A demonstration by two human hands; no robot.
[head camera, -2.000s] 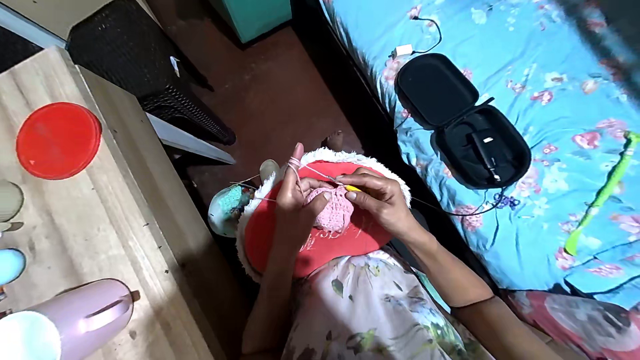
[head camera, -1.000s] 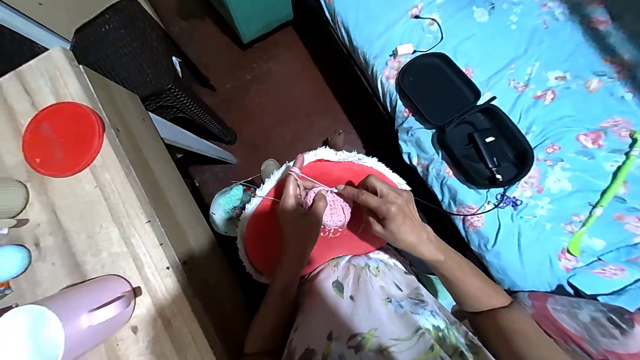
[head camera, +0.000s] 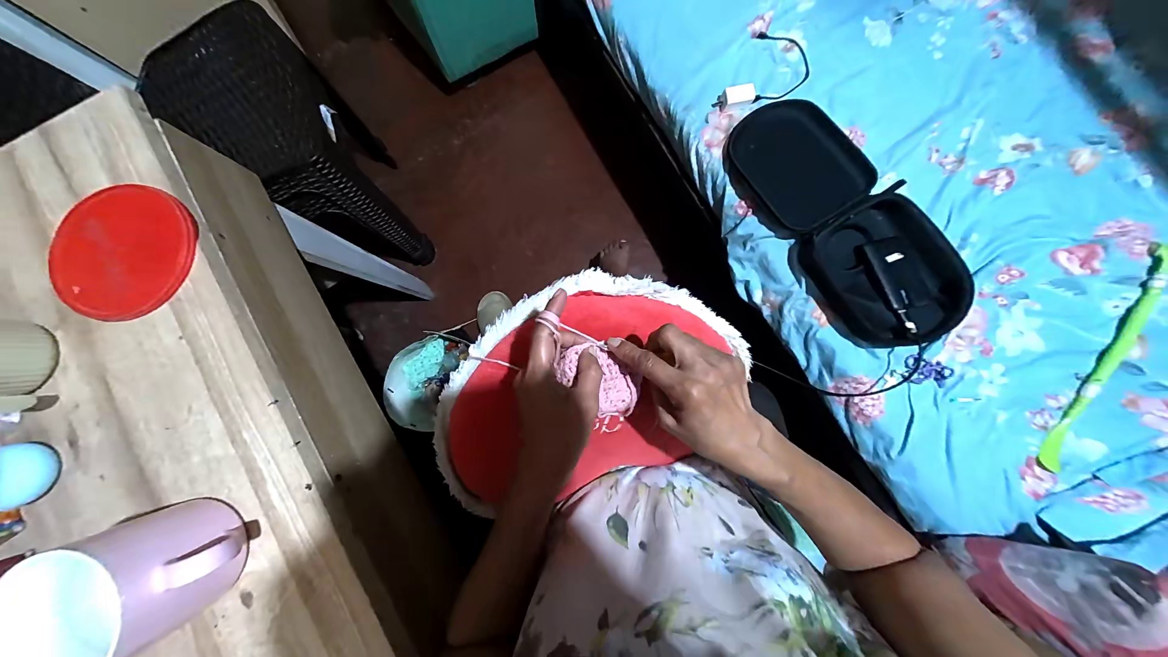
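Note:
My left hand grips a small pink crocheted piece between thumb and fingers, with pale yarn wound around its raised index finger. My right hand is closed at the upper right edge of the piece, its fingertips on the working loop; the crochet hook is mostly hidden in its grip. Both hands are above a red cushion with a white fluffy rim, resting on the lap. Yarn runs left from my left hand toward a pale container holding mint-green crocheted work.
At left, a wooden table holds a red lid and a pink pitcher. A dark woven chair stands beyond. On the blue floral bed at right lie an open black case, a cable and a green strip.
My right fingers have shifted at the edge of the pink piece; the yellow part seen in them two seconds ago is hidden now. My left hand keeps its hold.

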